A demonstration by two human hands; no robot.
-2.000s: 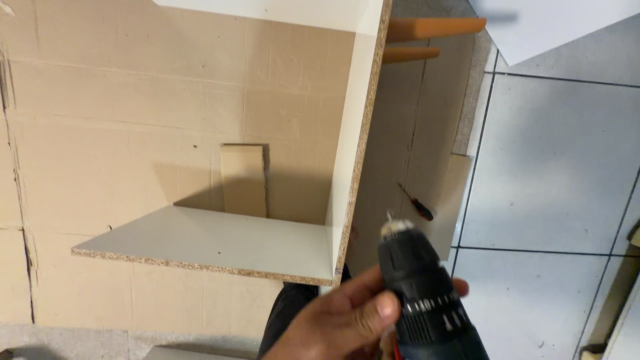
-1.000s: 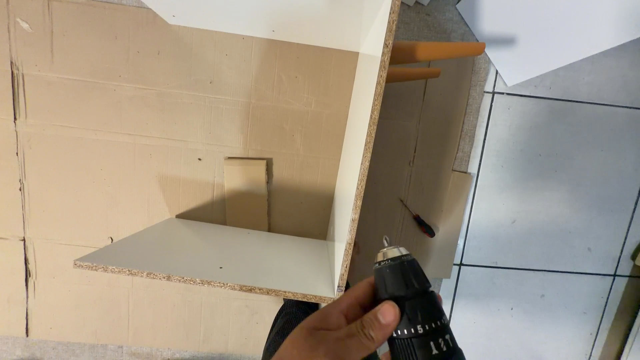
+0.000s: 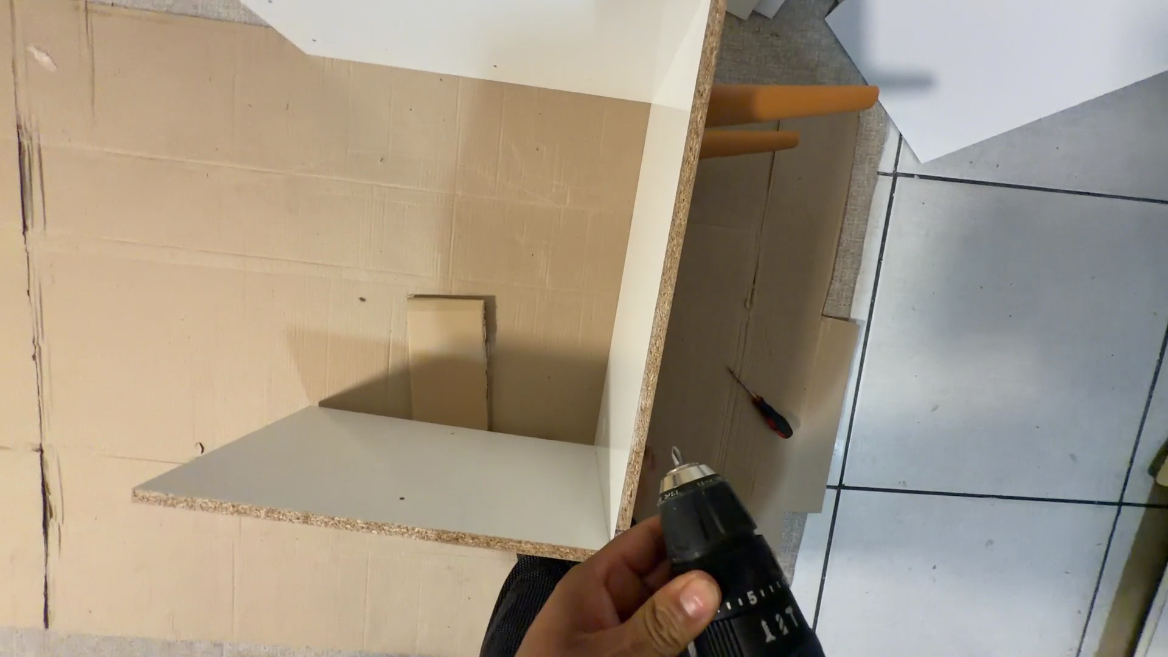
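Note:
My left hand (image 3: 630, 598) comes in from the bottom edge and grips the front of a black cordless drill (image 3: 730, 566), its thumb on the near side of the torque collar. The drill points up and slightly left, with a short bit in its metal chuck; its handle is out of frame. My right hand is not in view. Just left of the drill is the lower corner of a white chipboard assembly: one long upright panel (image 3: 657, 301) joined to a lower panel (image 3: 438, 474) and an upper panel (image 3: 484, 41). Their raw chipboard edges show.
Cardboard sheeting (image 3: 228, 274) covers the floor, with a small cardboard strip (image 3: 447, 360) lying between the panels. A screwdriver (image 3: 771, 415) lies to the right. Orange tapered legs (image 3: 794, 103) stick out past the long panel. A white board (image 3: 1004, 64) lies over the grey floor tiles (image 3: 1004, 347).
The drill has shifted slightly downward in view, my left hand still on its front. The chipboard assembly looks much the same.

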